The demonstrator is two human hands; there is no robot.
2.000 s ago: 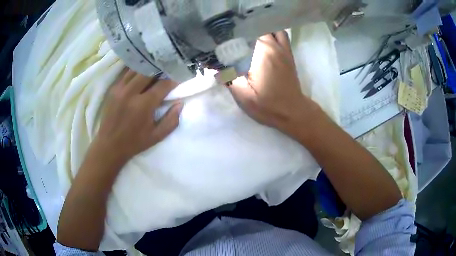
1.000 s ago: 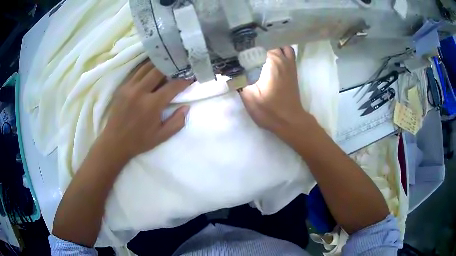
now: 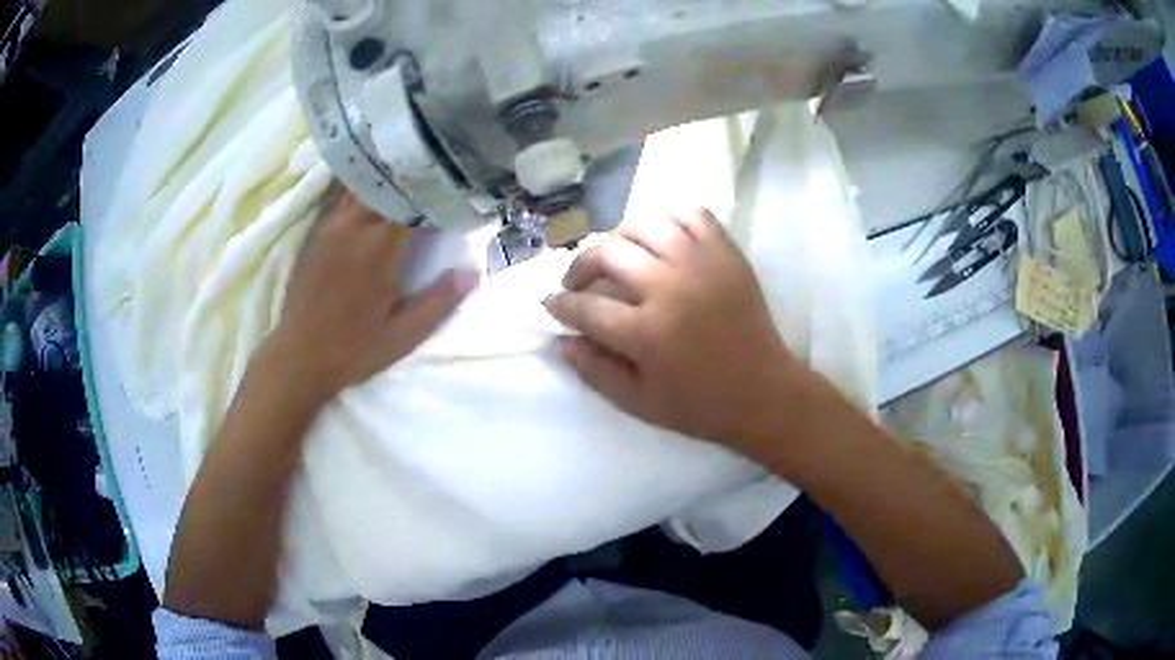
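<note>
Cream-white fabric [image 3: 477, 438] spreads across the table under both hands and hangs over the front edge. The sewing machine head [image 3: 400, 129] fills the top of the view. Its presser foot [image 3: 518, 235] shows, with the plate beside it bare, and a tan block [image 3: 564, 228] sits just right of it. My left hand [image 3: 348, 290] lies flat on the cloth left of the foot, fingertips partly hidden by the machine head. My right hand [image 3: 670, 310] is right of and below the foot, fingers curled on a fold of the cloth.
Black thread snips [image 3: 975, 239] and a beige tag [image 3: 1057, 294] lie at the right, above a printed ruler scale [image 3: 947, 333]. Cream cloth pieces [image 3: 986, 438] hang at the lower right beside a grey bin [image 3: 1140, 438]. A green-rimmed basket [image 3: 97, 426] stands at the left.
My right hand has moved back from beside the needle towards me, its fingers now curled on the cloth. The cloth edge has come away from the presser foot, uncovering the plate.
</note>
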